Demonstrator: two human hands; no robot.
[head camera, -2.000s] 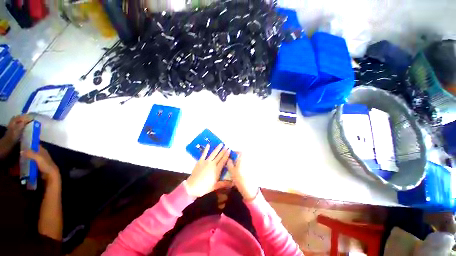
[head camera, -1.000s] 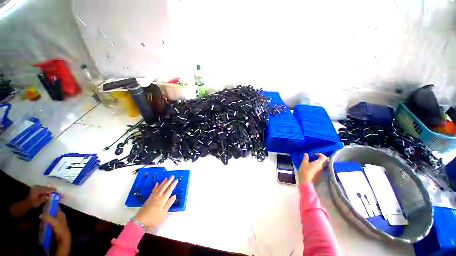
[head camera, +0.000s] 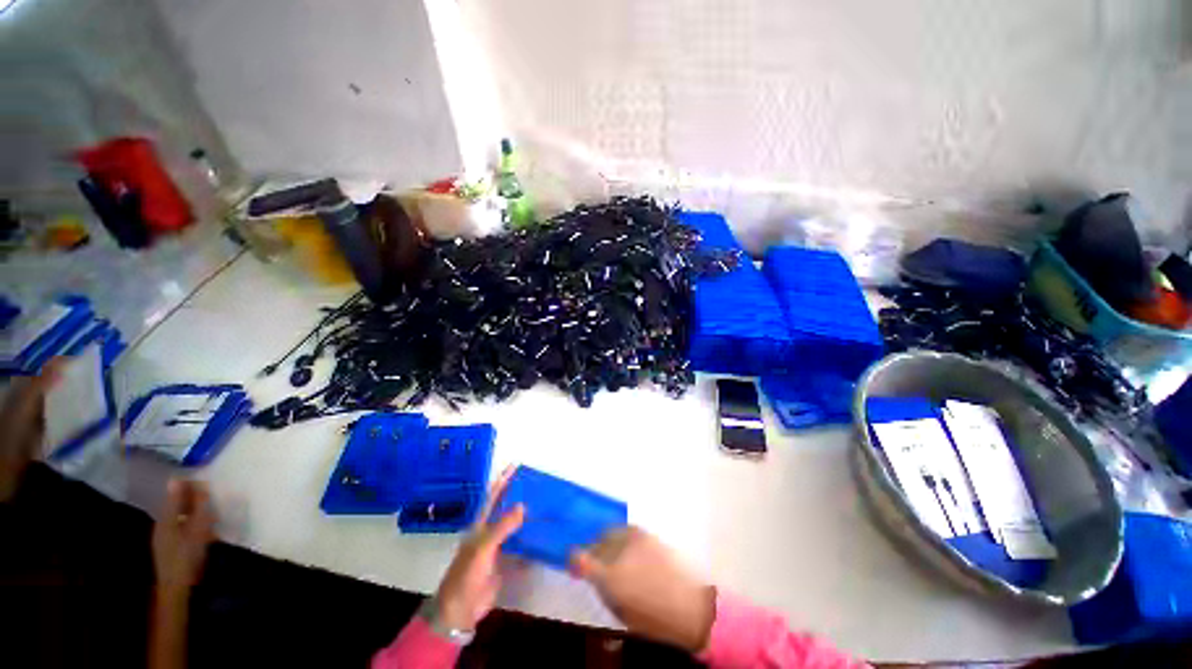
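Observation:
My left hand (head camera: 473, 571) holds the left edge of a blue tray (head camera: 562, 514) above the bench's front edge. My right hand (head camera: 643, 583) grips the tray's lower right side and is blurred. The tray is tilted; no cable can be made out in it. Two filled blue trays lie side by side to its left, one (head camera: 373, 463) further left and one (head camera: 448, 477) nearer, each with small plug ends and black cable showing. The large black cable pile (head camera: 549, 307) lies behind them.
Stacked blue trays (head camera: 824, 311), a phone (head camera: 741, 418) and a grey basket (head camera: 869, 481) with white-faced packs stand right. White-faced packs (head camera: 186, 424) lie left, beside another person's hands (head camera: 183, 525). A green bottle (head camera: 510, 186) stands behind the pile.
My right hand has come back from the tray stacks to the front middle. My left hand has left the filled trays. Both now hold a blue tray. The neighbour's hands have moved apart.

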